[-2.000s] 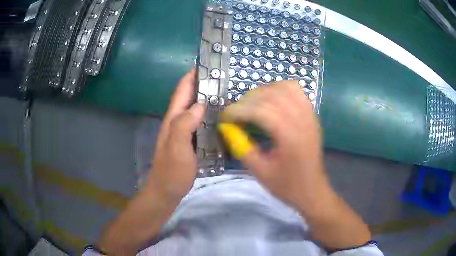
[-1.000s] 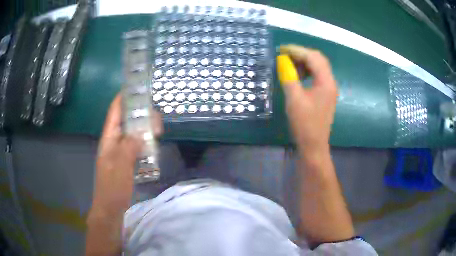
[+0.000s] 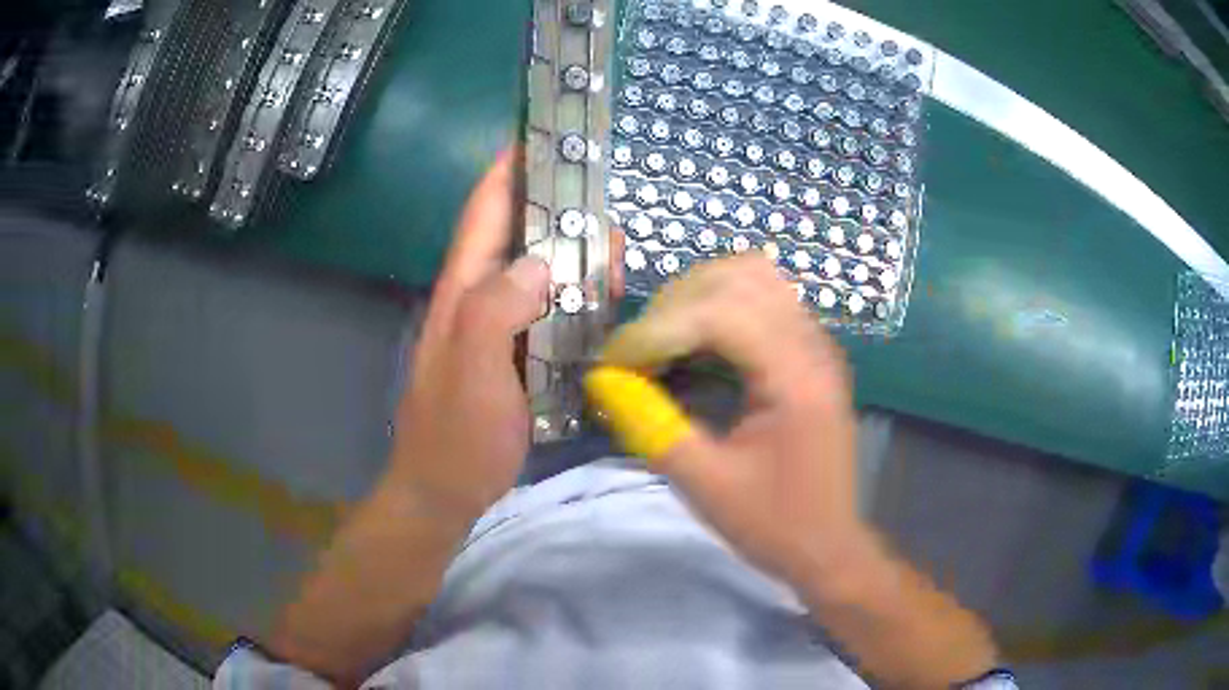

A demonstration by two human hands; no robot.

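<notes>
My left hand [image 3: 479, 324] holds a strip housing [image 3: 550, 182] upright in view, its thumb on the front face. Several small round components [image 3: 573, 223] sit in a row along the bar. My right hand [image 3: 741, 364], slightly blurred, is bent over the bar's lower part. The yellow finger cot [image 3: 636, 411] on its thumb is at the bar's right edge; whether a component is between the fingertips cannot be made out. The blister tray [image 3: 768, 148], with a dense grid of round components, lies just right of the bar, its lower edge partly hidden by my right hand.
Stacked strip housings [image 3: 276, 101] stand at the left of the green bench [image 3: 1024, 270]. Another blister tray [image 3: 1204, 364] lies at the far right. A white strip [image 3: 1051, 142] edges the bench. A blue plastic stool [image 3: 1162, 550] stands on the grey floor at lower right.
Since one second ago, my right hand has moved from right of the tray to the bar's lower part. The bar appears more central in view. Compared with two seconds ago, another component shows lower on it.
</notes>
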